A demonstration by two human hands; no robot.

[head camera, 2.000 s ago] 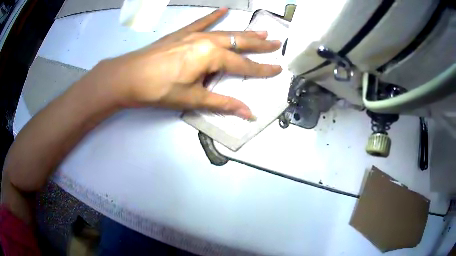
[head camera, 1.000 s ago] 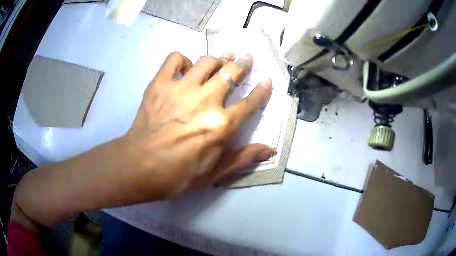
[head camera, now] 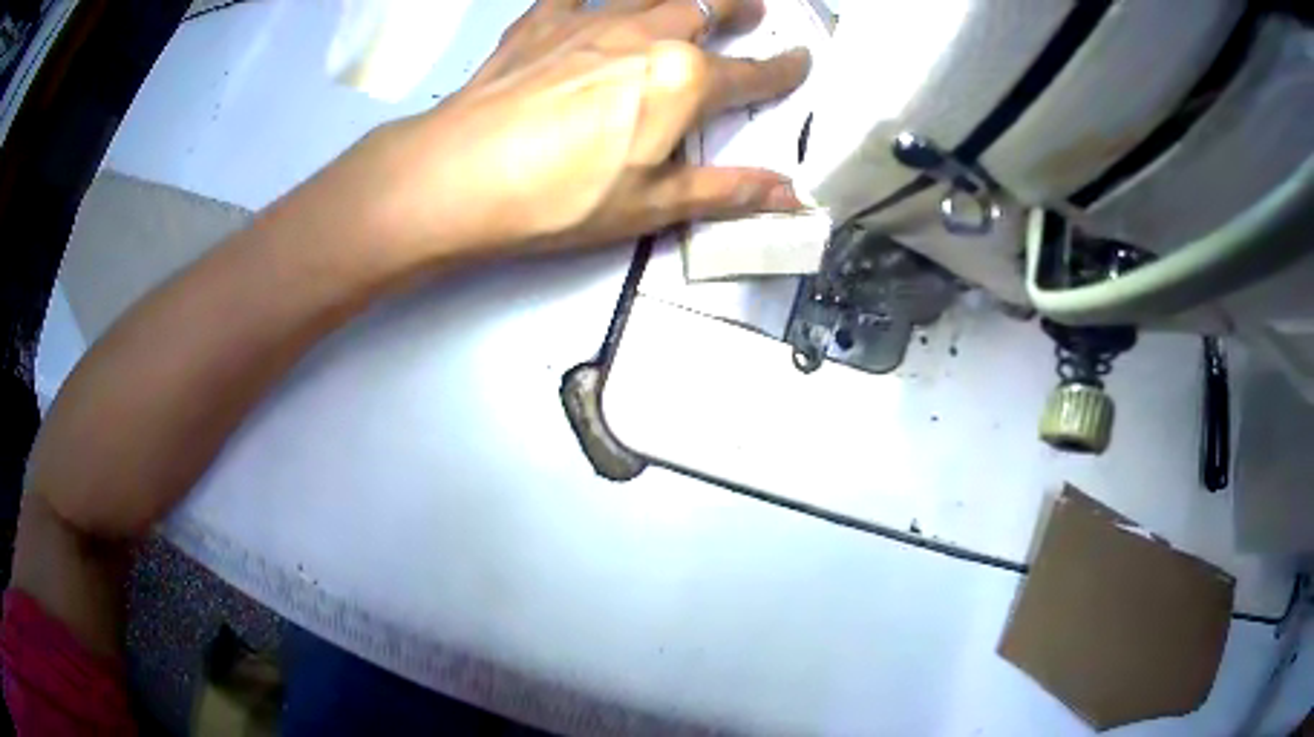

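My left hand (head camera: pixel 605 144) lies flat, fingers spread, on the white template (head camera: pixel 735 137) and the beige fabric piece (head camera: pixel 757 245) under it, at the top centre. The fabric's near edge shows just below my thumb, left of the presser foot and needle area (head camera: pixel 850 281). The far part of the fabric is hidden by my fingers and cut off by the top edge. My right hand is not in the picture.
The white machine head (head camera: pixel 994 101) fills the upper right, with a cream tension knob (head camera: pixel 1078 416) below. A tan-brown pile (head camera: pixel 1121 612) lies at lower right. A beige-grey pile (head camera: pixel 137 274) lies at left, partly behind my forearm. A slim black item (head camera: pixel 1215 418) lies at right.
The template and fabric have turned and moved away, towards the top of the picture. My left hand has moved up with them, uncovering the bed seam and the curved brown-grey mark.
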